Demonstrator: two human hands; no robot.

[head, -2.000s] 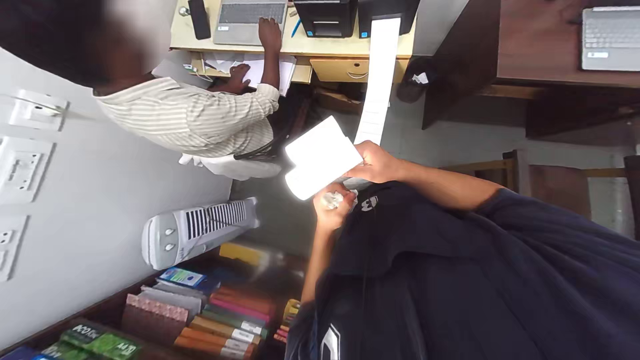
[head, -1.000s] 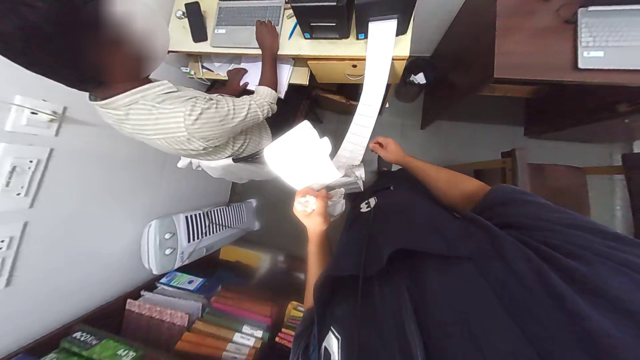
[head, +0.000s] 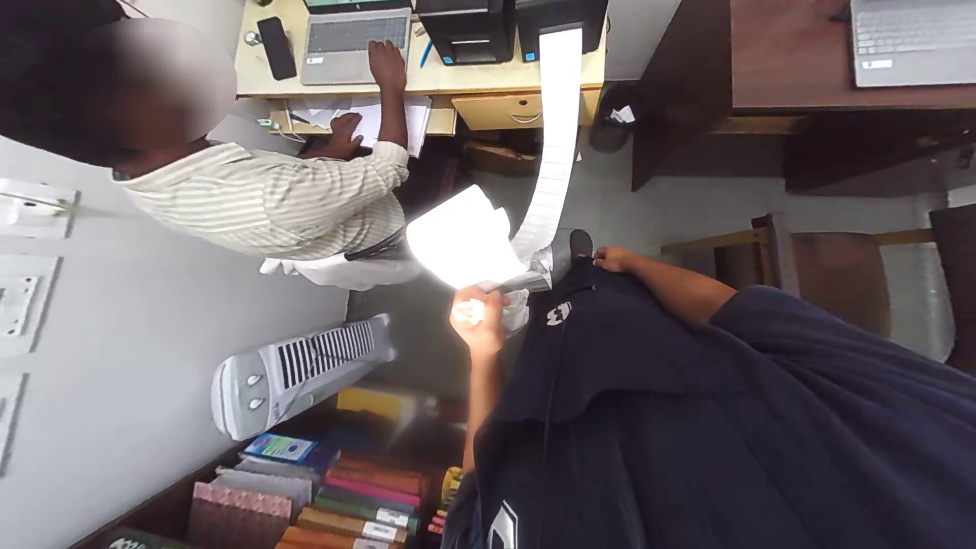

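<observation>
My left hand (head: pixel 479 320) is closed on a bundle of white paper (head: pixel 465 240), whose overexposed sheets fan up and to the left; crumpled paper or film shows beside my fingers. A long strip of printed labels or paper (head: pixel 559 114) hangs from the front of a black printer (head: pixel 560 19) and curves down to the bundle. My right hand (head: pixel 612 259) is near the front of my dark shirt, right of the strip and apart from it; whether its curled fingers pinch anything is unclear.
A seated person in a striped shirt (head: pixel 305 202) works at a laptop (head: pixel 354 46) on the left. A white air cooler or heater (head: pixel 301 374) and a shelf of files (head: pixel 366 503) lie below. A bin (head: pixel 612 122) and a wooden chair (head: pixel 839 274) are at right.
My right hand has let go of the white paper and moved right, away from it. My left hand has moved left and up with the paper, whose sheets have spread.
</observation>
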